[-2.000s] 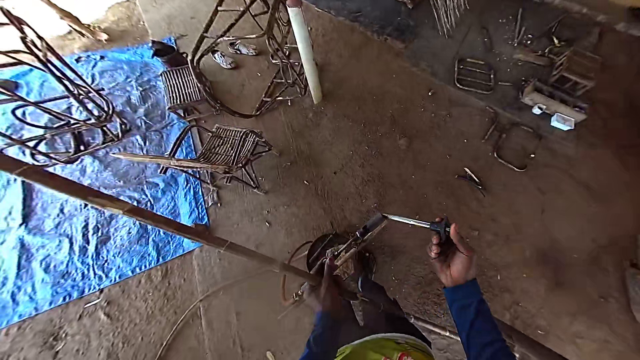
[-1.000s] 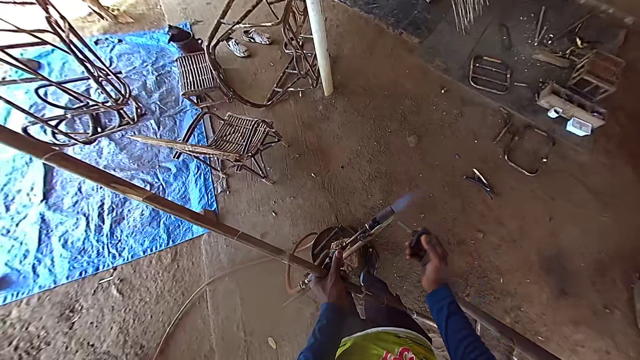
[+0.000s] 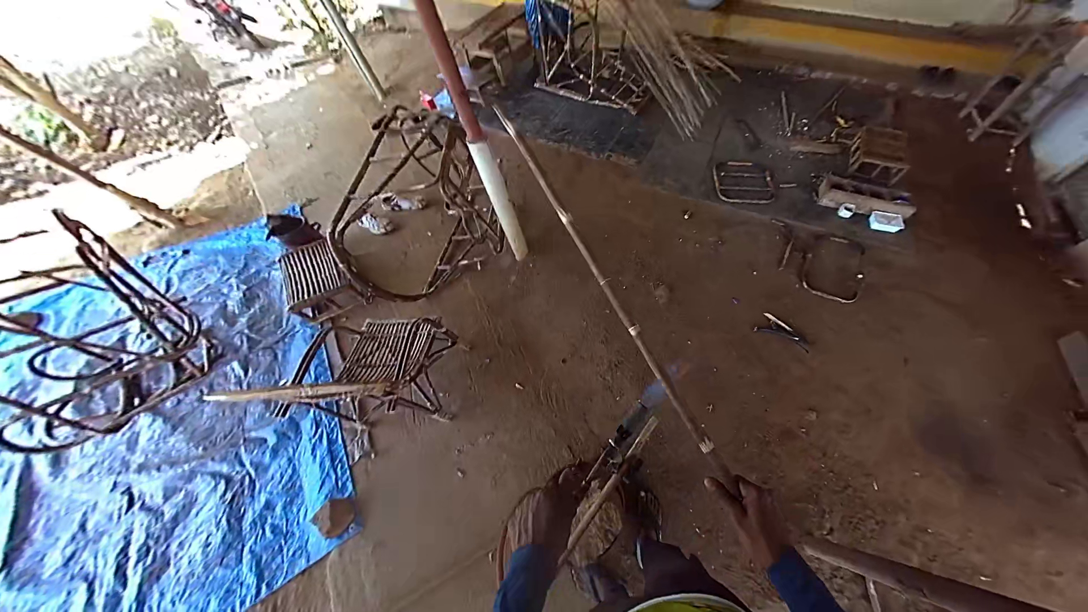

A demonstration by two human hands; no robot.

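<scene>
In the head view my right hand (image 3: 752,518) grips the near end of a long bamboo pole (image 3: 633,330), which slants up and left across the floor. My left hand (image 3: 554,514) is low in front of me, at the rear of a gas torch (image 3: 627,423); whether its fingers close on the torch or on the parts beside it cannot be told. A bluish flame (image 3: 653,393) leaves the torch's nozzle close to the pole. A shorter split stick (image 3: 616,484) lies alongside the torch, under which a round stool-like thing (image 3: 595,527) is partly hidden.
A blue tarpaulin (image 3: 212,476) at left bears bent-cane frames (image 3: 136,357). Near it stand a slatted cane seat (image 3: 387,353), a small slatted stool (image 3: 313,274) and a white-and-red post (image 3: 497,200). Dark-handled tools (image 3: 782,331) lie on the floor at right; a wooden beam (image 3: 918,578) runs low right.
The dark-handled lighter-like tool has left my right hand, which now holds a bamboo pole. A pole earlier crossed the left side. The torch shows a flame now and one second ago. The view has tilted up.
</scene>
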